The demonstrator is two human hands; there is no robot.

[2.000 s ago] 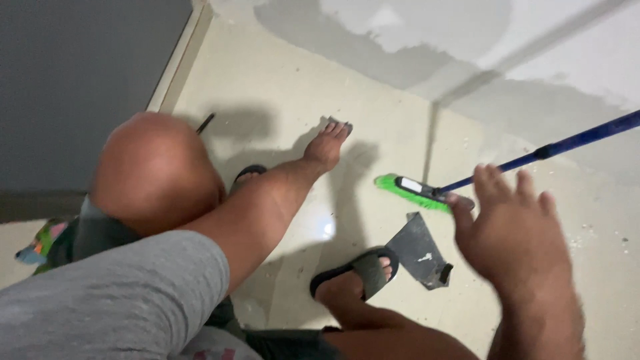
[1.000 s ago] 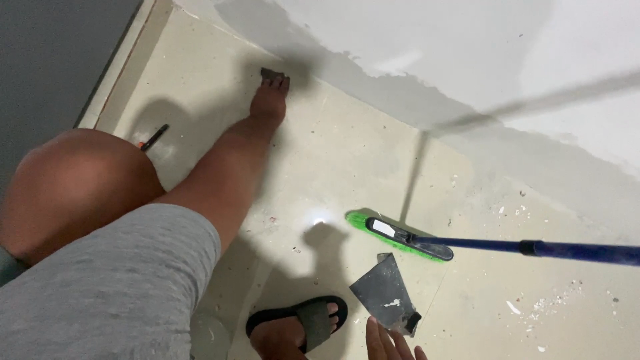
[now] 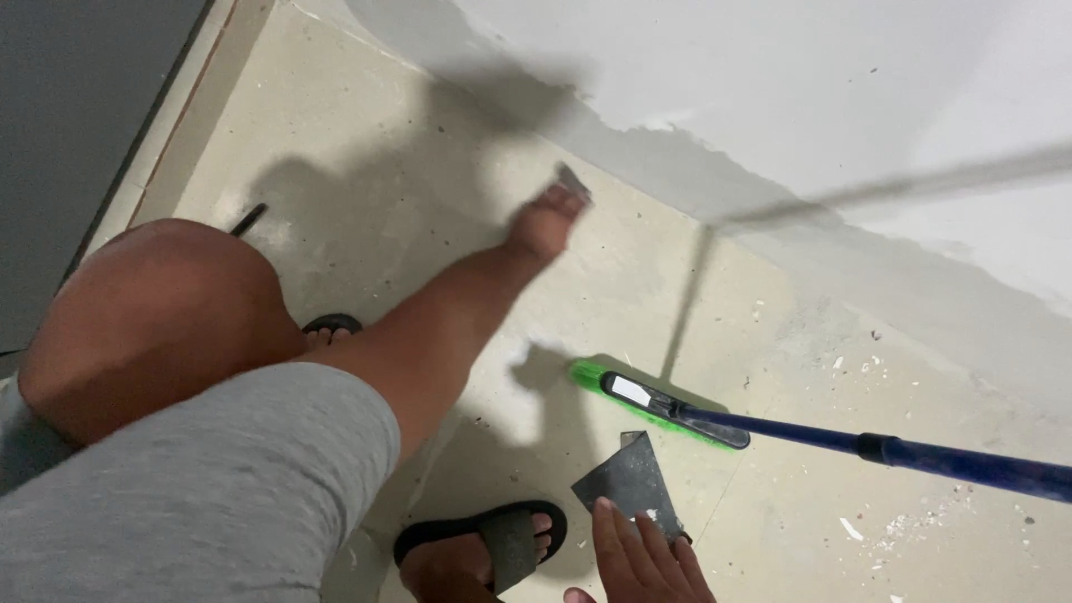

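My left hand (image 3: 548, 222) reaches out over the floor near the foot of the wall, its fingers closed on a small grey piece (image 3: 573, 182), blurred, whose kind I cannot tell. At the bottom edge, my right hand (image 3: 649, 557) holds nothing, palm down with fingers extended. Its fingertips overlap the lower part of a dark grey sheet (image 3: 628, 481) with white flecks; whether they touch it is unclear. Just above that sheet lies a broom head with green bristles (image 3: 641, 402), joined to a blue handle (image 3: 963, 461) that runs off to the right.
The wall (image 3: 754, 84) has an uneven grey band along its base. White chips (image 3: 851, 528) and debris are scattered on the pale floor at the right. A dark, thin object (image 3: 249, 219) lies beyond my knee. My sandalled foot (image 3: 511, 540) is left of the sheet.
Since one second ago, my left hand has moved right along the foot of the wall with the grey piece. My right hand, raised near the broom two seconds ago, is now lower, by the dark sheet.
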